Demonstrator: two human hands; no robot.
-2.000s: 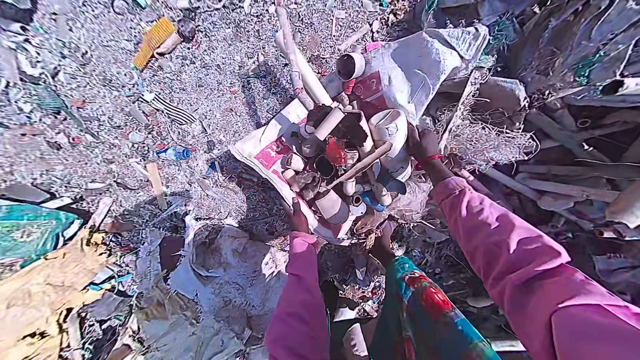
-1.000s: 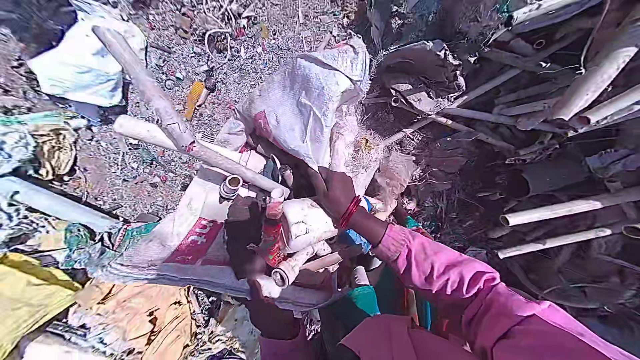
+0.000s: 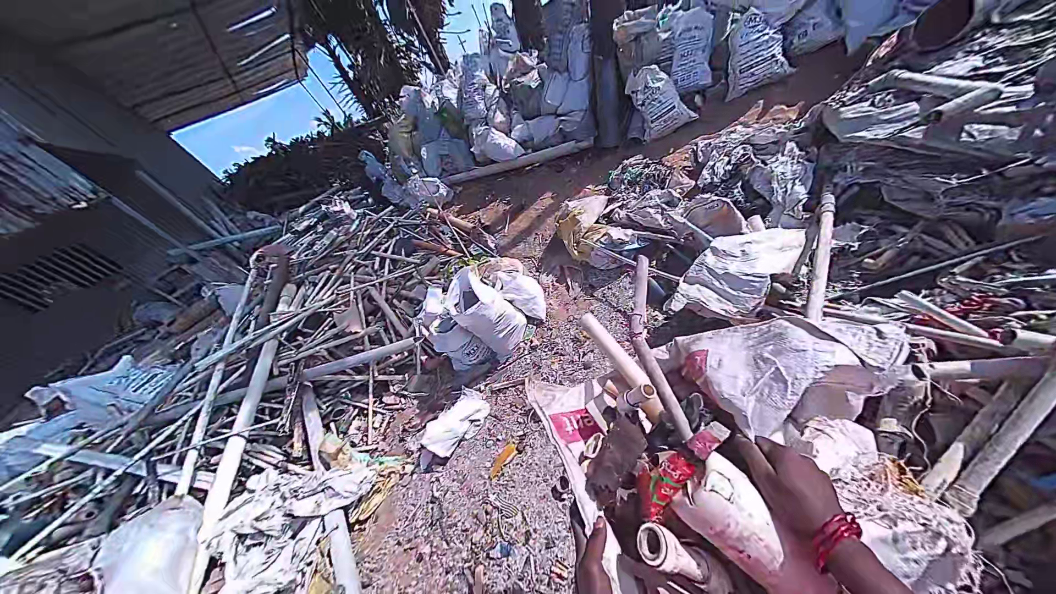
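A white woven plastic sack [image 3: 569, 412] with red print lies spread at the lower right, loaded with plastic pipe pieces and scrap. My left hand [image 3: 594, 557] grips the sack's near left edge at the bottom of the view. My right hand [image 3: 784, 487], with red bands at its wrist, is closed on the sack's right side, beside a stained white plastic piece [image 3: 730, 516]. Between my hands lie a short pipe piece [image 3: 664, 549] and a crumpled red wrapper [image 3: 667, 487]. Two longer pipes, one white [image 3: 615, 355] and one greyish [image 3: 648, 355], stick out past the sack's far edge.
A heap of long pipes [image 3: 330, 330] spreads across the left. White sacks [image 3: 487, 318] stand beyond a gravel path [image 3: 462, 511], and filled sacks [image 3: 536, 99] line the back. More pipes [image 3: 990, 437] and torn sacking [image 3: 742, 264] lie on the right. A roofed shed [image 3: 82, 206] stands at upper left.
The view has lifted from the ground toward the yard. Both hands remain at the loaded sack, the right one at its right side.
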